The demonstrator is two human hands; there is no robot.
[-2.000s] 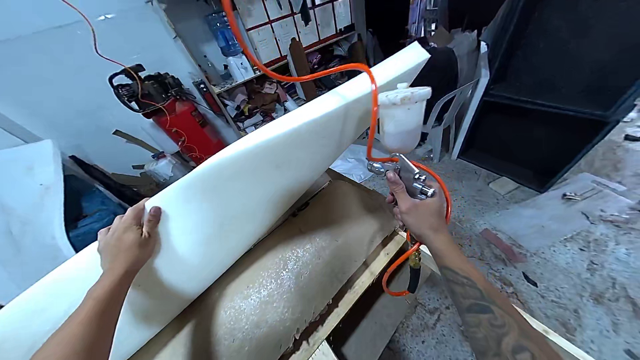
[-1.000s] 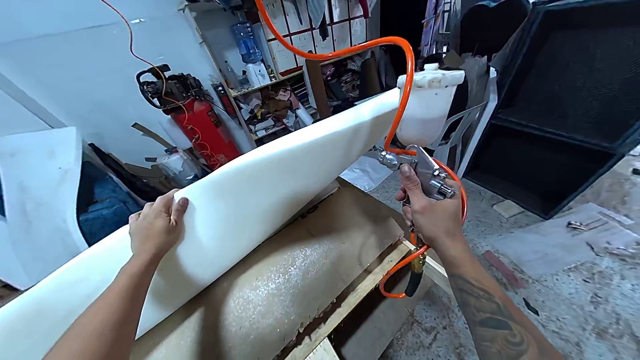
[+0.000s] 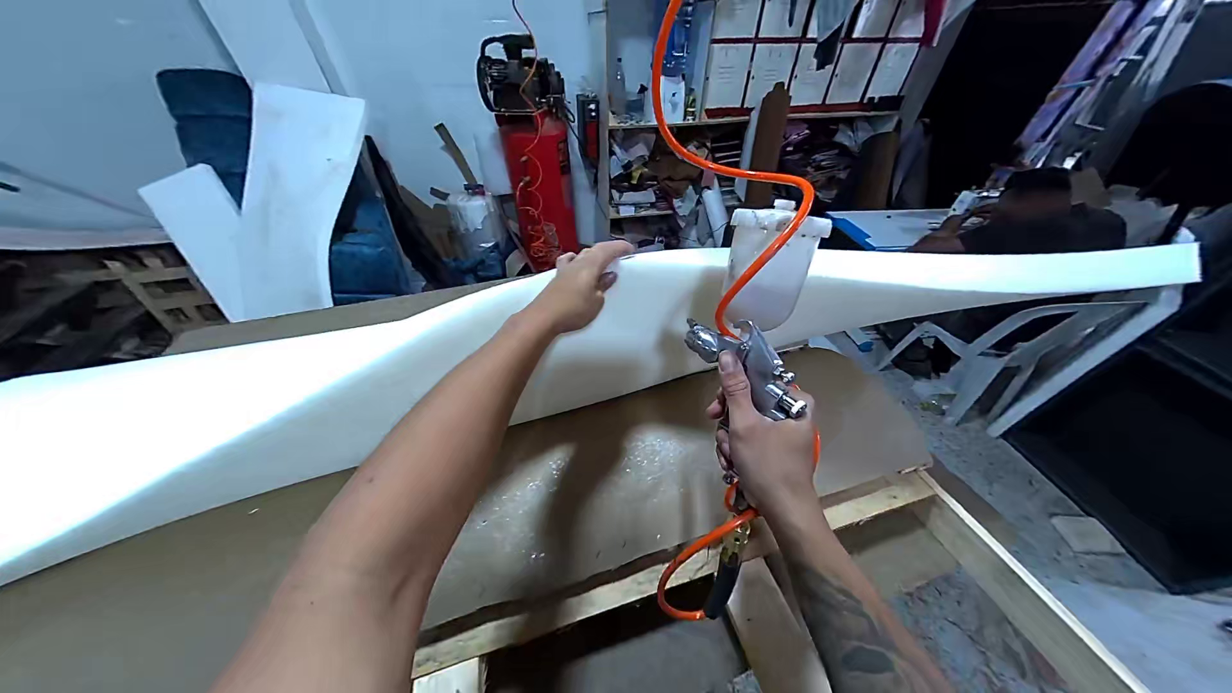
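My right hand (image 3: 765, 433) grips a metal spray gun (image 3: 756, 361) with a translucent white cup (image 3: 775, 265) on top; its nozzle points left at the foam. An orange air hose (image 3: 717, 168) hangs in front of the cup and loops below the hand. My left hand (image 3: 580, 287) holds the upper edge of a long white foam sheet (image 3: 385, 385), fingers over the far side. The sheet is raised on edge across a brown board (image 3: 616, 481) with wet, shiny spots. Under the board is a wooden frame (image 3: 876, 500).
A red air compressor (image 3: 539, 183) stands against the back wall, left of a cluttered shelf (image 3: 751, 117). Foam offcuts (image 3: 298, 192) lean at the left. To the right are a white plastic chair (image 3: 1020, 346), a black panel (image 3: 1136, 452) and a person (image 3: 1044, 217) at a table.
The view has swung left. My left hand now holds the foam's upper edge closer to the spray gun, with the arm stretched out. The spray gun stays in my right hand.
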